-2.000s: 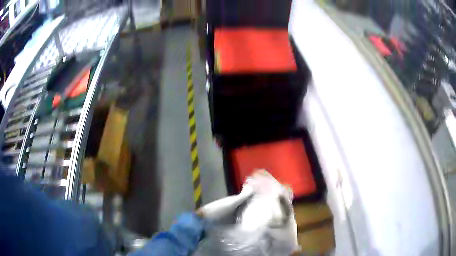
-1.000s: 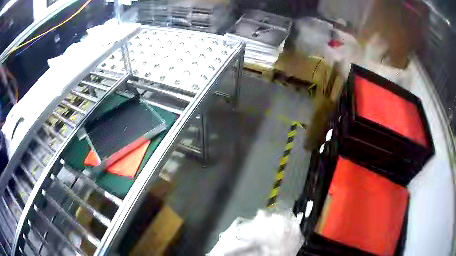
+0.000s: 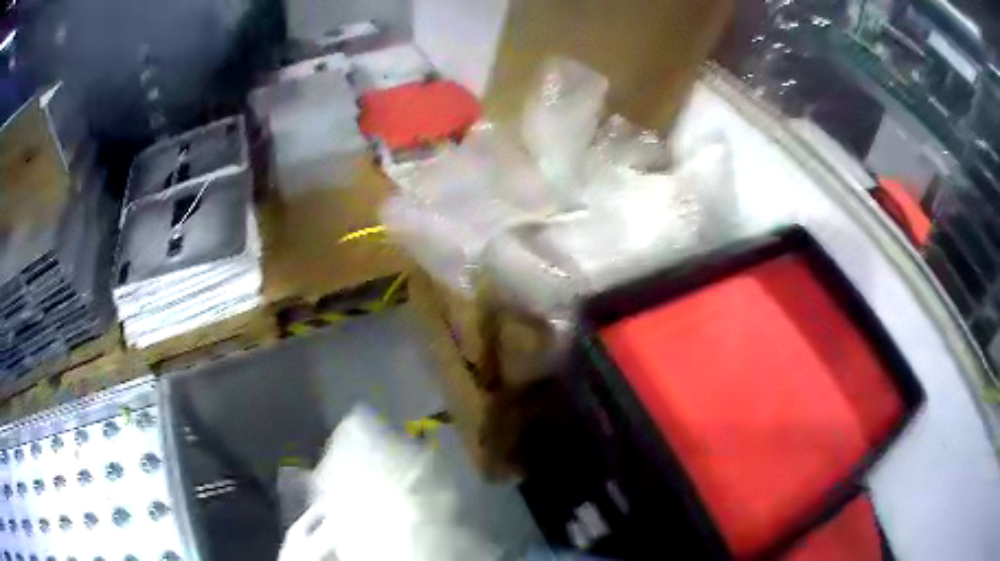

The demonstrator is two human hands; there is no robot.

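A crumpled white plastic wrap [image 3: 378,493] shows blurred at the bottom centre, cut off by the lower edge. Neither of my hands can be made out; a hand behind or inside the wrap cannot be told. A cardboard box [image 3: 466,373] heaped with clear crumpled plastic bags [image 3: 614,219] stands ahead, beyond the wrap.
Black bins with red-orange lining [image 3: 757,384] stand at the right beside a white surface [image 3: 943,460]. Stacked panels [image 3: 186,252] lie on a wooden pallet [image 3: 208,335] at the left. A ball transfer table [image 3: 88,471] is at lower left. Grey floor [image 3: 318,367] shows between them.
The view has swung right and forward. The roller line has left the picture, the ball transfer table is now lower left, and the bag-filled box appears larger. The white wrap remains at the bottom.
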